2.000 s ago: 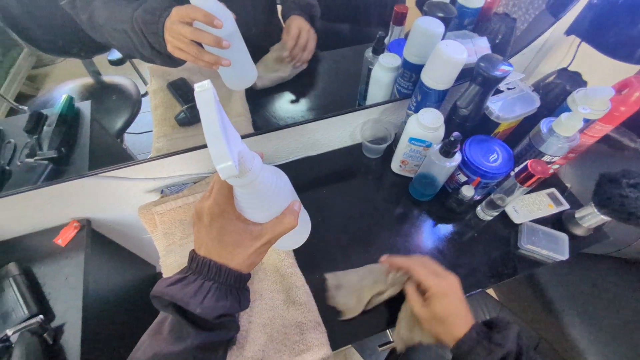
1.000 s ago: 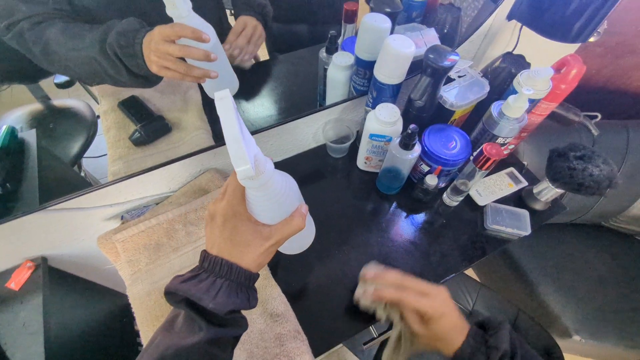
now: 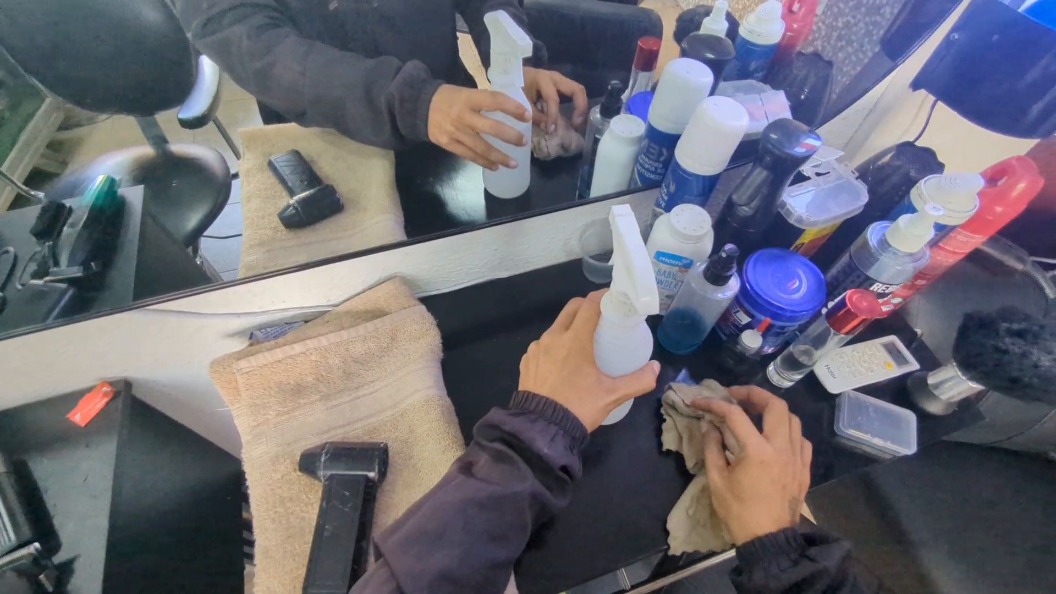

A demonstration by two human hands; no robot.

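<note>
My left hand [image 3: 577, 363] is wrapped around a white plastic spray bottle [image 3: 623, 334], which stands upright on or just over the black countertop [image 3: 495, 322]. To its right, my right hand [image 3: 763, 458] holds a crumpled grey-beige cloth [image 3: 693, 429] against the counter near its front edge. Behind the two hands are a small spray bottle with blue liquid [image 3: 697, 309] and a white powder bottle [image 3: 681, 247]. Left of my left hand lies a folded beige towel [image 3: 338, 371] with a black handheld device [image 3: 346, 503] on it. The mirror repeats both hands and the bottle.
A blue-lidded jar [image 3: 782, 285], a red-capped bottle [image 3: 825, 334], a white remote control [image 3: 866, 365], a clear plastic box [image 3: 876, 422] and a black-bristled brush [image 3: 1002, 355] crowd the right side. The mirror [image 3: 445, 198] rises behind. A dark surface at left bears a red tag [image 3: 91, 403].
The spray bottle in my left hand has moved right, toward the other bottles. My right hand keeps hold of the cloth, now farther back on the counter. The view has shifted, showing the black device on the towel.
</note>
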